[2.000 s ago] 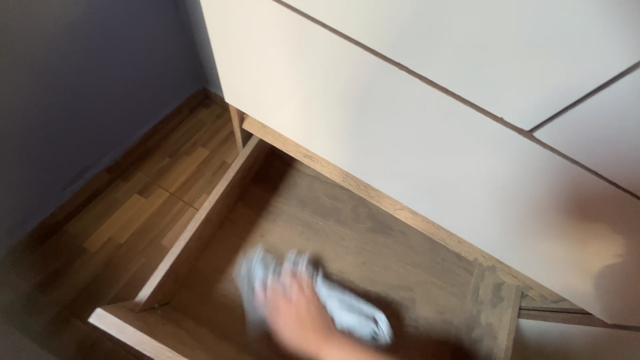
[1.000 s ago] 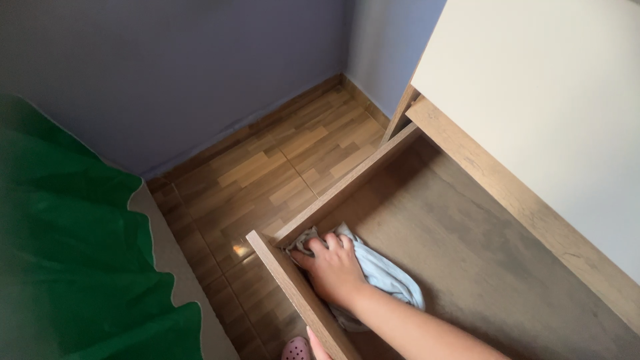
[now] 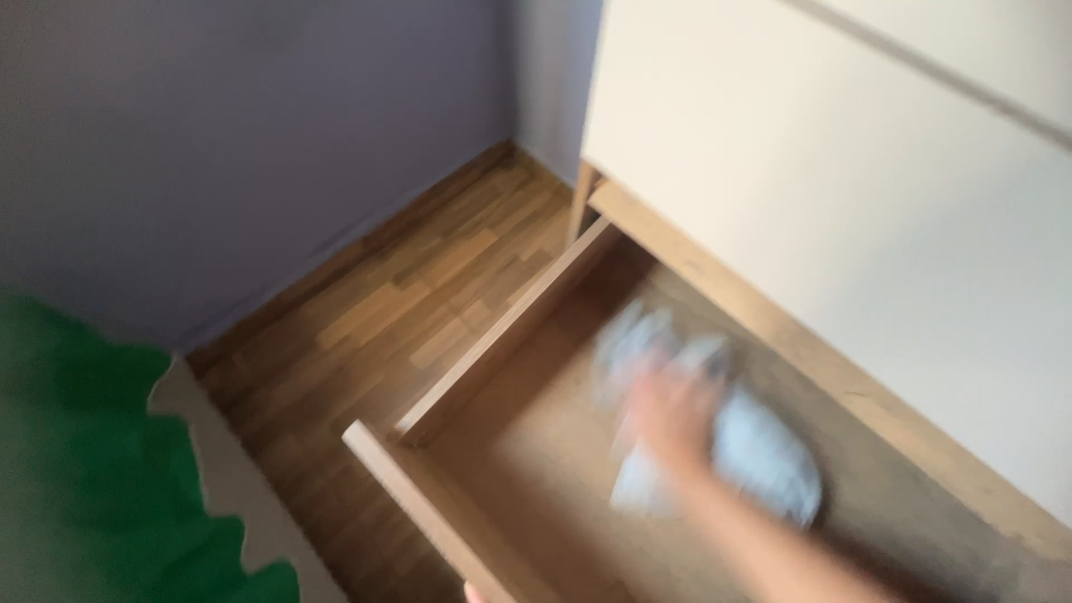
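Observation:
An open wooden drawer [image 3: 427, 511] juts out from a white-fronted chest of drawers [image 3: 804, 193]. Inside it, my right hand [image 3: 674, 410], blurred, presses a light blue cloth [image 3: 766, 456] to the drawer's bottom, near the middle of its width. The cloth bunches around the fingers and spreads to the right of the wrist. Of my left hand [image 3: 474, 593] only a fingertip shows, at the outer face of the drawer's front panel by the lower edge of the view; the rest is hidden.
A grey-purple wall [image 3: 251, 151] meets a wood-patterned floor [image 3: 419, 301] to the left of the drawer. Green fabric with a wavy edge [image 3: 126, 469] hangs at the lower left. The chest's wooden rail [image 3: 754, 310] runs above the drawer's rear.
My right hand and the cloth have moved from the drawer's front left corner back toward the chest. The pink clog seen a second ago is out of view.

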